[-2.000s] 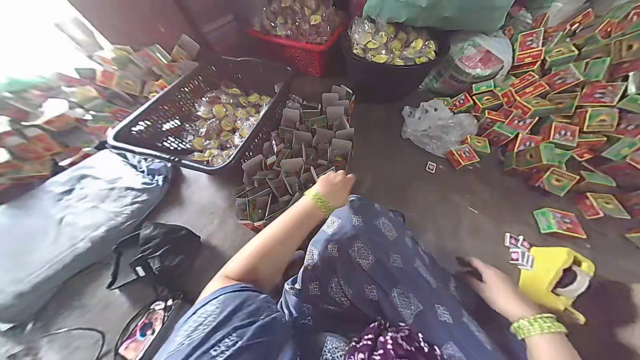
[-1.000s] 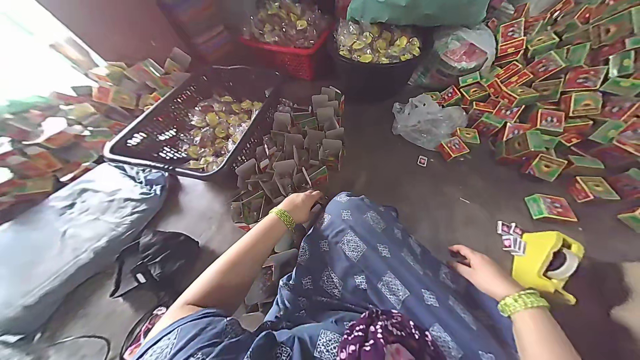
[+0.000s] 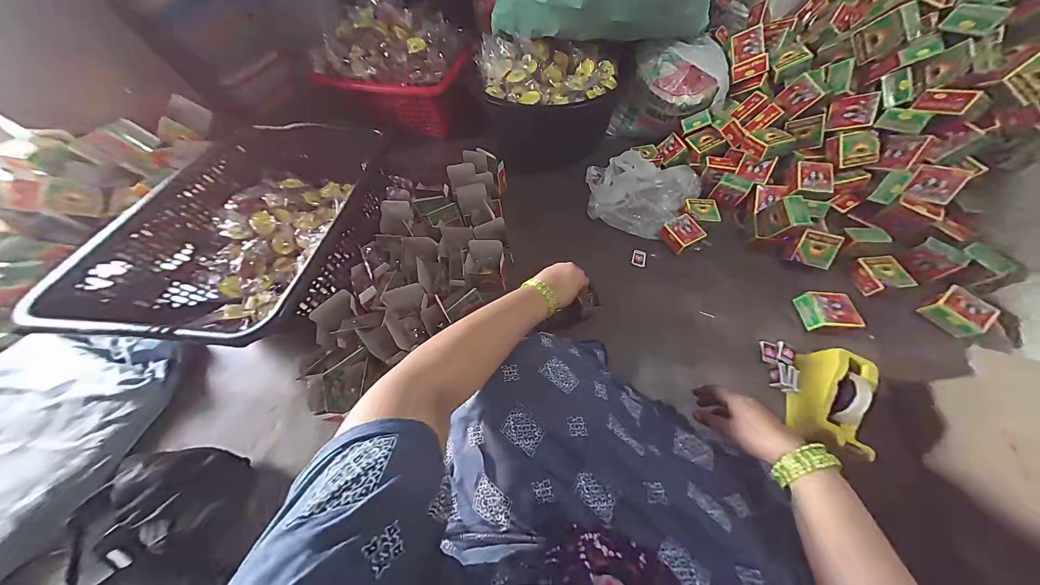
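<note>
My left hand (image 3: 562,284) reaches across above my lap, its fingers curled over a small dark, shiny item (image 3: 588,299) on the floor; whether it grips it cannot be told. Just left of that hand stand many small open cardboard boxes (image 3: 406,301) with raised flaps. My right hand (image 3: 743,422) is low at the right of my lap, fingers partly spread, with nothing seen in it. Close to its right is a yellow tape dispenser (image 3: 812,390) with a roll of tape, and small printed labels (image 3: 780,366) hang at its edge.
A black plastic basket (image 3: 162,331) of clear-wrapped yellow pieces lies left. A red basket (image 3: 390,101) and a black tub (image 3: 548,130) hold more. Closed red-green boxes (image 3: 853,154) are heaped right. A crumpled plastic bag (image 3: 638,195) and a small label (image 3: 639,258) lie ahead.
My left hand has moved from the open boxes to the right, over the floor by my knee. My right hand stays near the tape dispenser.
</note>
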